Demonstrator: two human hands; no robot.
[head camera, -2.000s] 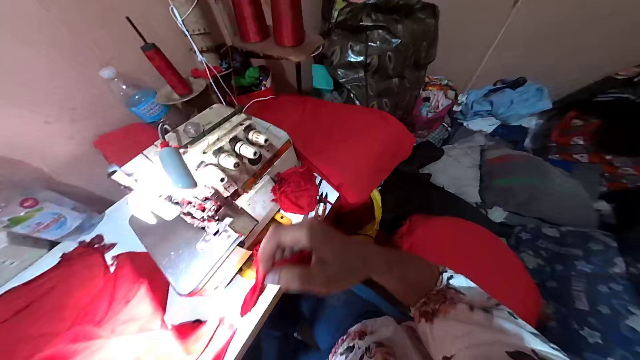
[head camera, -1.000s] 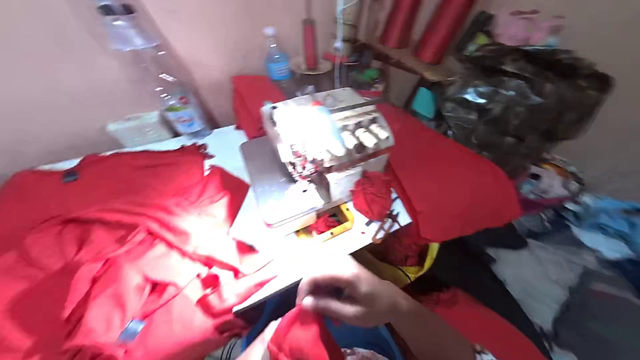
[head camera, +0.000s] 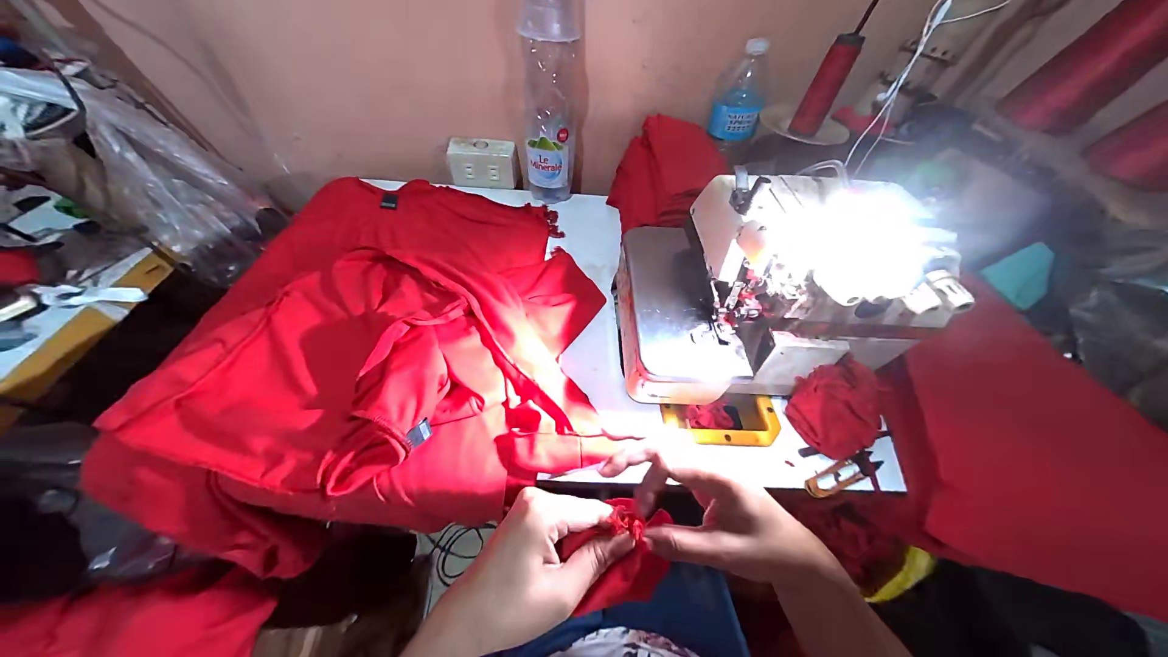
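Observation:
Near the table's front edge, my left hand (head camera: 557, 552) pinches a small gathered piece of red fabric (head camera: 630, 579) between thumb and fingers. My right hand (head camera: 721, 520) holds the same piece from the other side, its thumb against the bunched edge and its fingers partly spread. Just beyond my hands stands an overlock sewing machine (head camera: 684, 310), its lamp glaring over the upper part. Red garments (head camera: 401, 365) lie heaped on the table at left. A ball of red fabric (head camera: 835, 406) rests at the machine's right front, with thread snips (head camera: 835, 476) beside it.
A yellow tray (head camera: 771, 424) with red scraps sits before the machine. Behind are a clear plastic bottle (head camera: 548, 137), a blue-labelled bottle (head camera: 737, 100), an outlet box (head camera: 482, 162) and a thread cone (head camera: 826, 87). Red cloth (head camera: 1040, 447) spreads at right; cables hang below the table.
The view has swung left. Two seconds ago only one hand showed, by the machine's front; now both hands hold the small red piece at the table edge.

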